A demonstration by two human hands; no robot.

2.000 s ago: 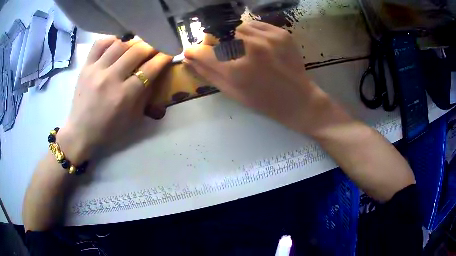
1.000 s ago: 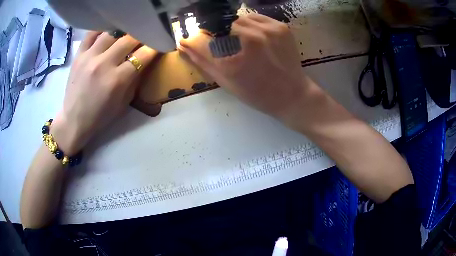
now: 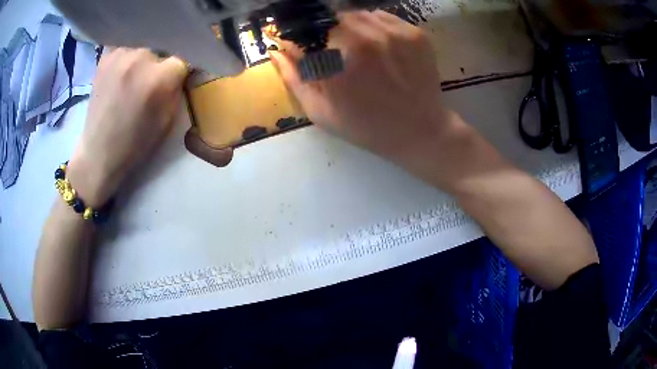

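Observation:
The sewing machine head (image 3: 155, 32) hangs over the top of the picture, with a lit needle area and a ridged dark knob (image 3: 320, 65). My left hand (image 3: 133, 119) is left of the tan machine bed (image 3: 241, 108), its fingers curled in under the head. My right hand (image 3: 374, 94) lies right of the needle area, behind the knob, one fingertip close to the bright presser foot (image 3: 257, 47). Any cloth piece at the fingers is hidden or too small to tell, so I cannot tell what either hand holds.
Grey cut fabric panels (image 3: 54, 68) lie at the far left. Black-handled scissors (image 3: 545, 119) and a dark slab like a smartphone (image 3: 592, 119) lie at the right. A printed ruler (image 3: 288, 256) runs along the front edge. Blue baskets (image 3: 627, 245) stand below the table edge.
My left hand has moved left, away from the needle, and its fingers have curled in. More of the tan bed shows. My right hand has stayed almost in place.

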